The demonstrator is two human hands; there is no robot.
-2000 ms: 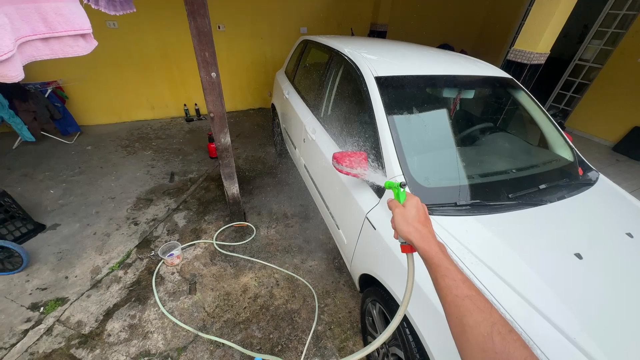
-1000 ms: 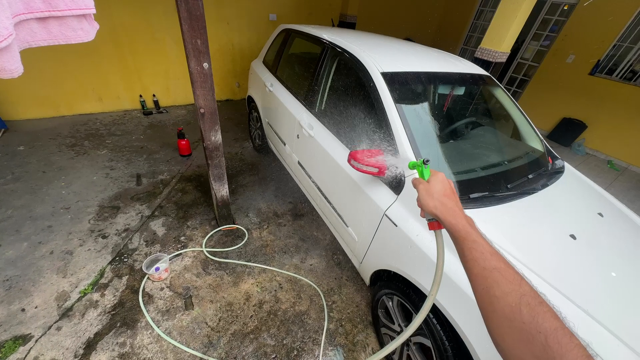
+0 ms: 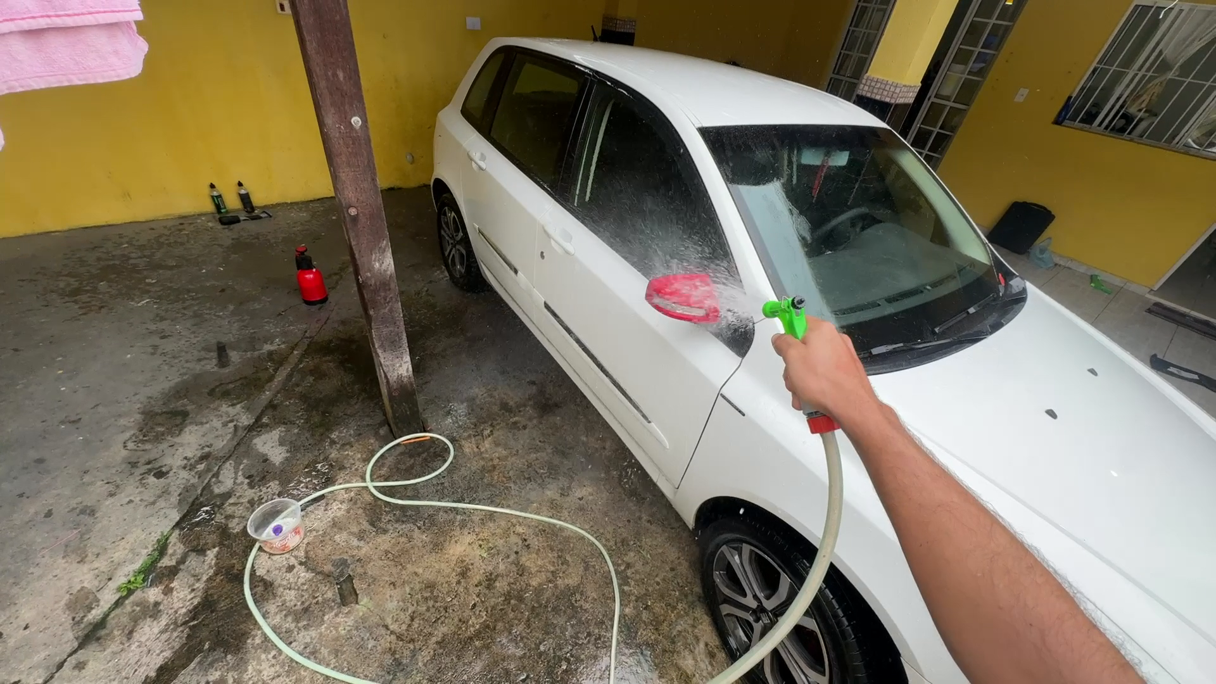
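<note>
My right hand grips a green hose spray gun with a red collar at its base. A pale garden hose hangs from the collar and loops over the ground. Water sprays from the gun onto the red side mirror of a white car, and mist rises against the front side window. The gun is near the base of the windscreen, just right of the mirror. My left hand is out of view.
A wooden post stands left of the car. A clear plastic tub sits beside the looped hose. Farther back are a red pump sprayer and two bottles by the yellow wall. A pink towel hangs at the upper left.
The view has turned to the right. My right hand still holds the spray gun, and water still hits the red mirror.
</note>
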